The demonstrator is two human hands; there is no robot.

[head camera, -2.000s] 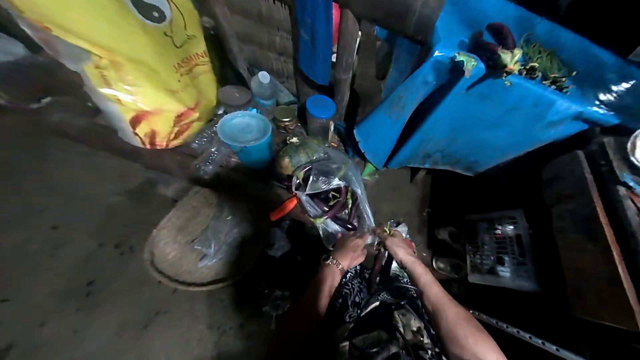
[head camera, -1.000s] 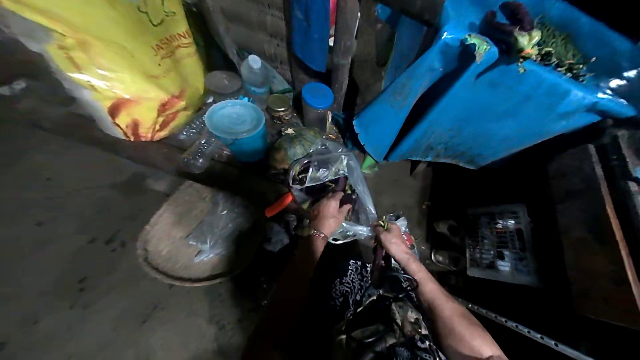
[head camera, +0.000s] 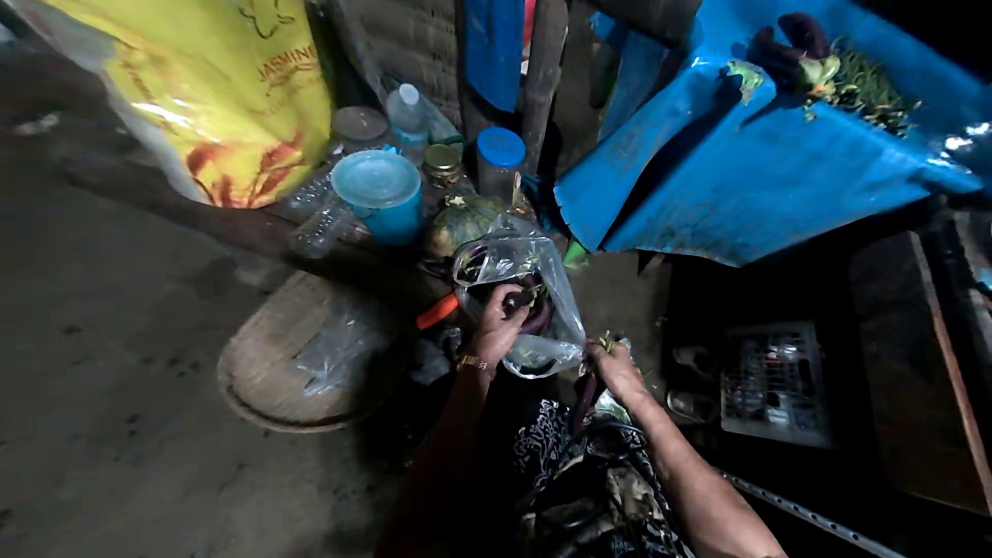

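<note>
My left hand [head camera: 500, 325], with a bracelet at its wrist, reaches into the mouth of a clear plastic bag [head camera: 564, 291] and holds the stem end of an eggplant [head camera: 536, 314]. Other dark eggplants lie inside the bag. At the bag's right edge my right hand [head camera: 616, 364] is closed on the green stem of another eggplant [head camera: 587, 399], which hangs down over my lap. Whether the right hand also grips the plastic I cannot tell.
Behind the bag are a squash [head camera: 465, 225], a blue lidded bucket [head camera: 377, 186], jars and bottles. An orange handle [head camera: 438, 311] lies left of it. A woven tray [head camera: 263, 356] is at left, a blue tarp [head camera: 721, 170] at upper right, a plastic crate [head camera: 775, 384] at right.
Two seconds ago both hands were close together at the bag's near edge. My left hand has since moved forward and left into the bag's mouth and taken hold of an eggplant there.
</note>
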